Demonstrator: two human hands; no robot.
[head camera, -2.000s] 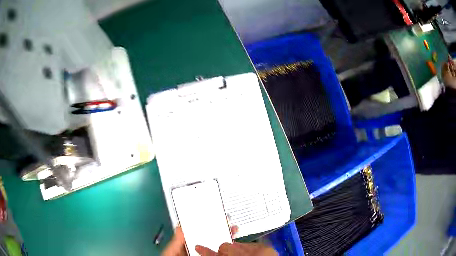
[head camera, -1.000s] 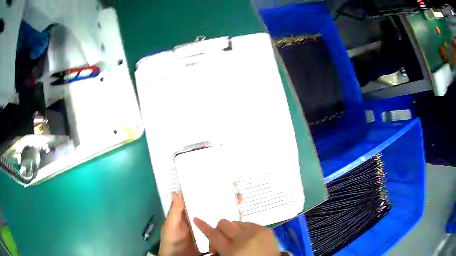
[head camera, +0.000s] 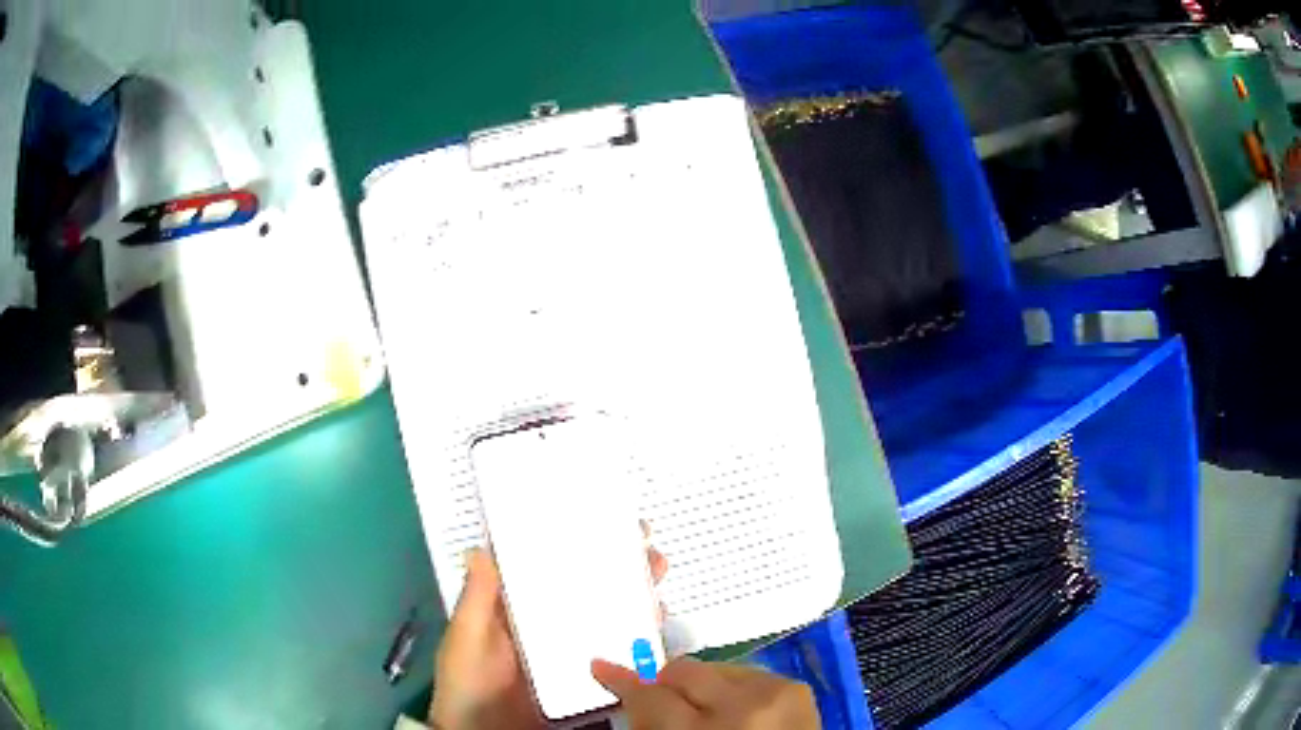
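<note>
A smartphone (head camera: 564, 556) with a bright white screen lies in my left hand (head camera: 482, 659), whose thumb and fingers grip its two long edges. It is above the lower part of a record sheet (head camera: 599, 314) on a clipboard (head camera: 547, 140) with a metal clip at the top. My right hand (head camera: 721, 696) holds nothing visible; a finger is at the lower part of the screen, beside a small blue mark. A pen (head camera: 404, 646) lies on the green mat, left of my left hand.
The crimping machine's white base (head camera: 271, 357) is at left, with red-and-blue side cutters (head camera: 193, 216) and a gooseneck lamp (head camera: 60, 478). Blue bins (head camera: 1149, 485) with black terminated wires (head camera: 985, 578) stand at right. Another green-topped bench (head camera: 1213, 114) is at the far upper right.
The view has shifted, and the clipboard and machine base sit higher and further left in the picture. The right hand's finger has moved lower over the screen. A blue mark now shows there.
</note>
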